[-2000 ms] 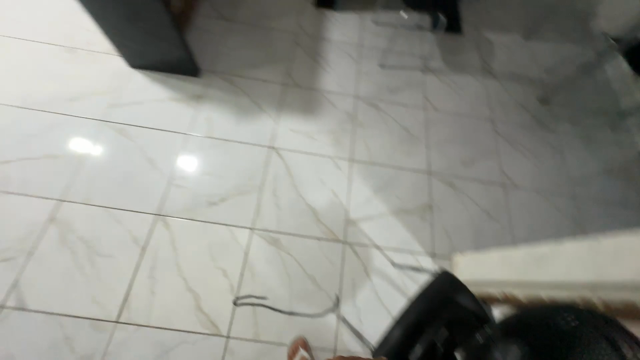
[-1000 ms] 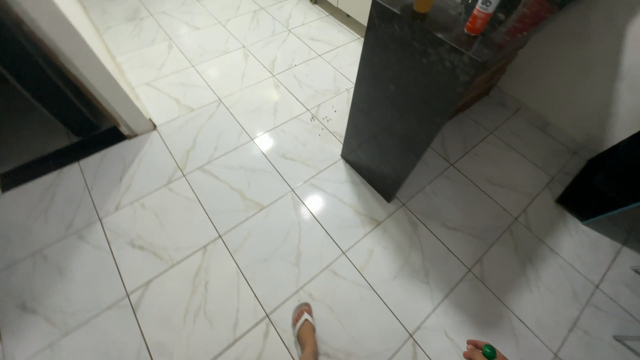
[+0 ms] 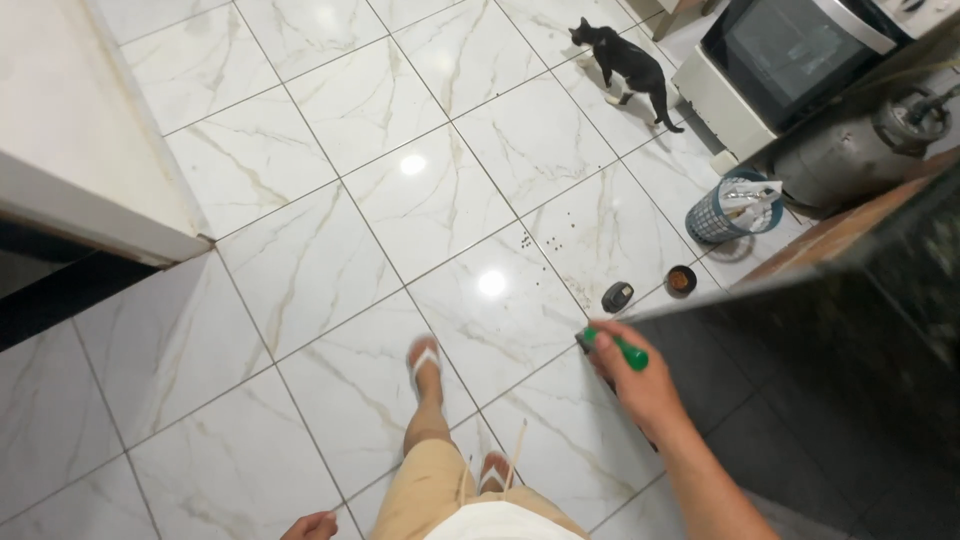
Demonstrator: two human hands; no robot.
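Observation:
My right hand point(image 3: 628, 371) is closed around a green handle point(image 3: 630, 354); what the handle belongs to is mostly hidden by my fingers. It is beside the dark counter's edge, above the tiled floor point(image 3: 315, 300). Low in the view, left of my shorts, my left hand point(image 3: 313, 526) shows only in part, its fingers curled; whether it holds anything cannot be made out. Beyond my right hand, a dark rounded object point(image 3: 617, 297) and a small bowl with brown contents point(image 3: 681, 280) stand on the floor, with scattered crumbs point(image 3: 551, 243) nearby.
A black and white cat point(image 3: 628, 66) walks at the upper right. Beside it stand a white stove point(image 3: 799, 60), a gas cylinder point(image 3: 855, 154) and a blue lattice wastebasket point(image 3: 709, 214) with rubbish. The dark stone counter point(image 3: 825, 360) fills the right; a wall end point(image 3: 97, 150) juts in at left.
The view has swung and moved along the floor. My right hand, at the bottom edge a second ago, is now farther into view with the green handle. The cat, stove and wastebasket have come into view.

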